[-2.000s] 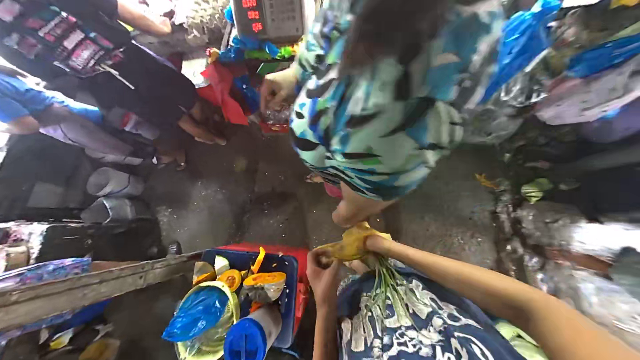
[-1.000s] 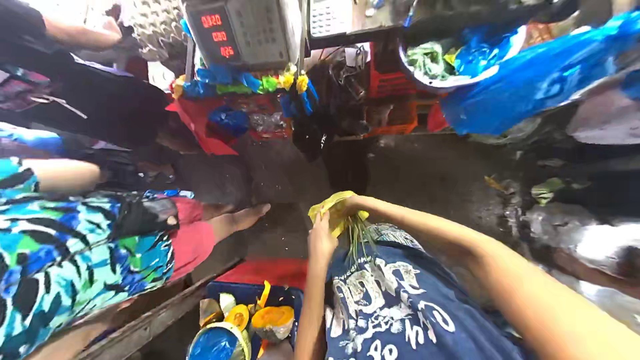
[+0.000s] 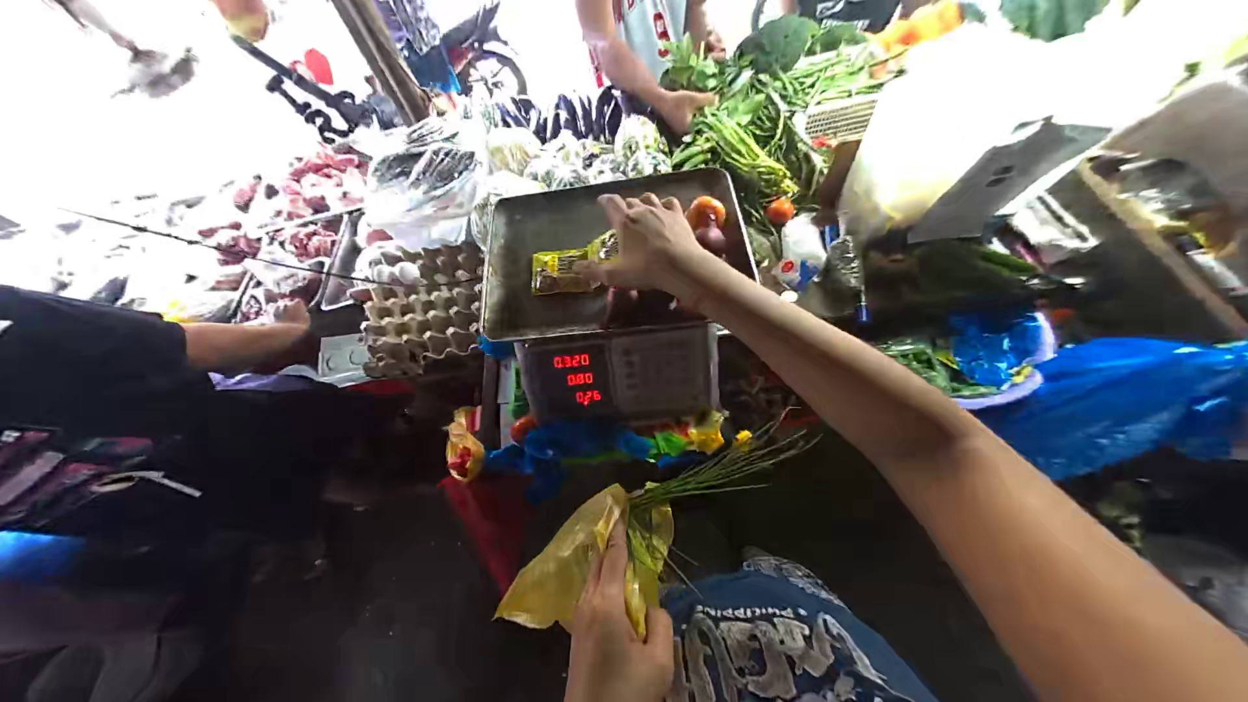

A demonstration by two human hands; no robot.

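My left hand (image 3: 619, 609) grips a yellow plastic bag (image 3: 570, 561) with thin green stalks (image 3: 721, 473) sticking out of it. Above the metal tray (image 3: 526, 219) of a digital scale (image 3: 619, 375), my right hand (image 3: 648, 244) reaches down with its fingers spread. Small yellow packets (image 3: 558, 273) lie in the tray by its fingertips; whether the fingers grip one I cannot tell. A tomato (image 3: 706, 211) and a red onion (image 3: 710, 237) sit at the tray's right side, and further dark reddish items show partly beneath my wrist.
Stacked egg trays (image 3: 419, 317) stand left of the scale. Green vegetables (image 3: 746, 146), eggplants (image 3: 575, 115) and meat (image 3: 327, 180) are behind. A basin (image 3: 1014, 390) of greens is on the right. One person's arm (image 3: 244, 341) reaches in at left; another person stands behind the vegetables.
The view has swung up to the stall. My right hand has left the yellow bag and reached over the scale's tray, while my left still holds the bag. The person in the patterned top is out of view.
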